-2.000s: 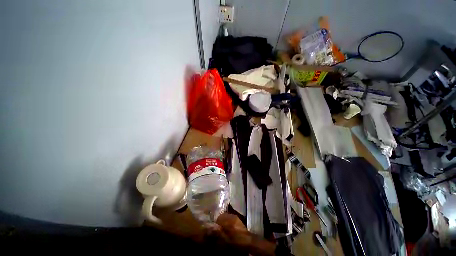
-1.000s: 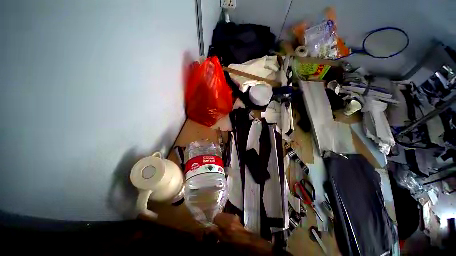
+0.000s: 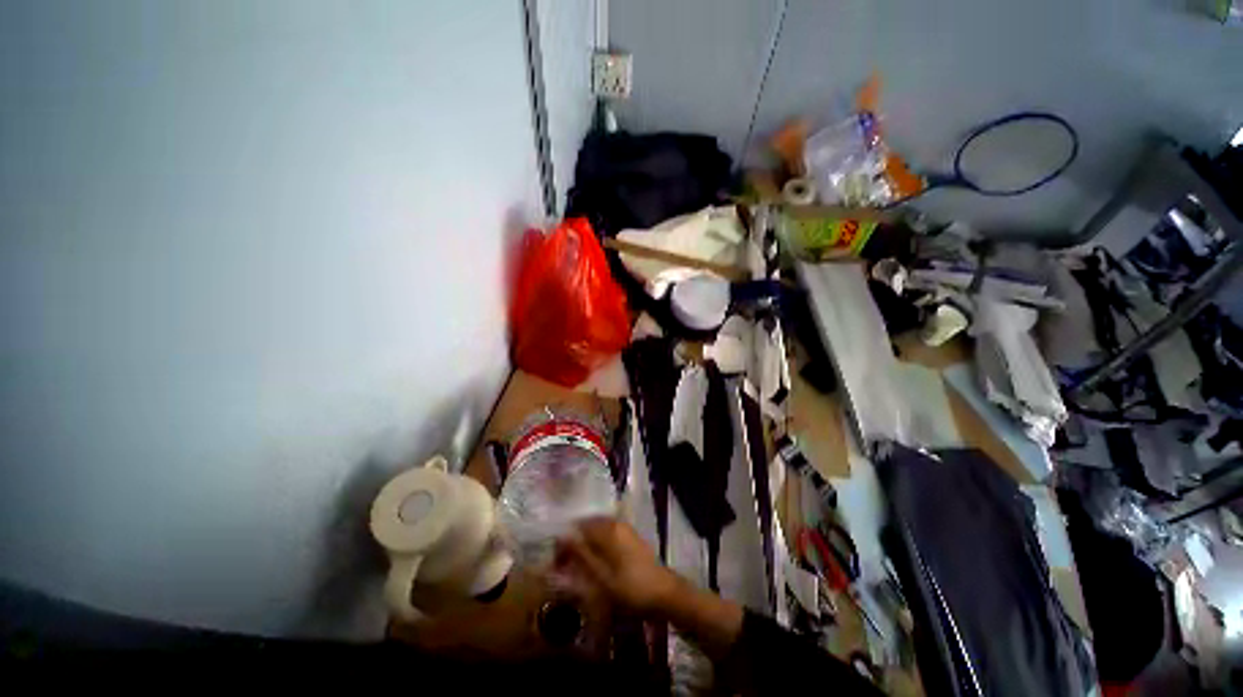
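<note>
The large clear bottle [image 3: 556, 490] with a red-white label stands on the brown side table. My right hand [image 3: 614, 561] reaches in from the lower right, at the near side of the bottle's top. The fingers are blurred, and what they hold cannot be told. A cream-white mug or jug [image 3: 439, 528] with a side handle stands left of the bottle, by the wall. A dark round thing [image 3: 559, 620] lies just below the bottle, too dim to name. My left hand is not visible; the bottom edge is very dark.
A red plastic bag [image 3: 570, 302] is behind the bottle. Cut strips [image 3: 702, 463] lie right of it. Red-handled scissors [image 3: 826, 556] and a folded dark cloth [image 3: 975, 545] lie further right. A white round container [image 3: 699, 300] stands behind. A pale wall [image 3: 273, 245] bounds the left.
The view has shifted. My right hand and forearm show more clearly, at the bottle's right near side. The bottle looks shorter, and the dark round thing below it now shows.
</note>
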